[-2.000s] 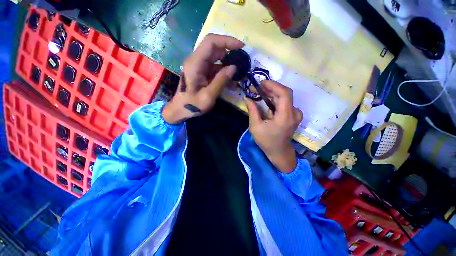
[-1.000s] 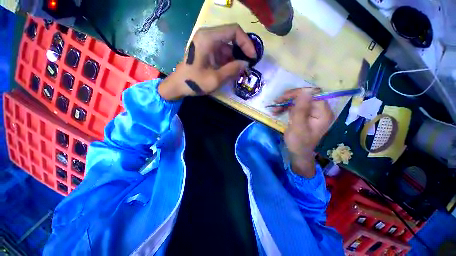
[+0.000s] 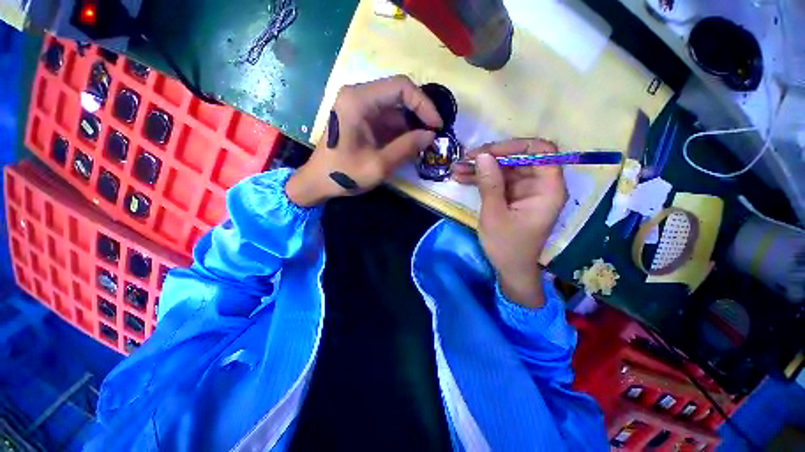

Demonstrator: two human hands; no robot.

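My left hand [image 3: 375, 132] holds a black disc [image 3: 438, 104] and the open round housing [image 3: 437, 157] beside it, above the near edge of the cream work board. The housing shows shiny silver and gold inner parts. Two dark patches are on the back of this hand. My right hand [image 3: 521, 185] holds blue-purple tweezers [image 3: 565, 159] like a pen. Their tip end is at the housing's right edge; exact contact cannot be told.
Red trays [image 3: 190, 132] with round dark units lie at the left, more red trays [image 3: 635, 380] at the lower right. A red-and-grey tool barrel [image 3: 468, 31] hangs over the board [image 3: 565, 106]. A tape roll [image 3: 668, 240] and white cable [image 3: 719, 132] are at the right.
The round housing has been opened, with the disc beside it. My right hand has changed to a pen grip on the tweezers and moved in to the housing.
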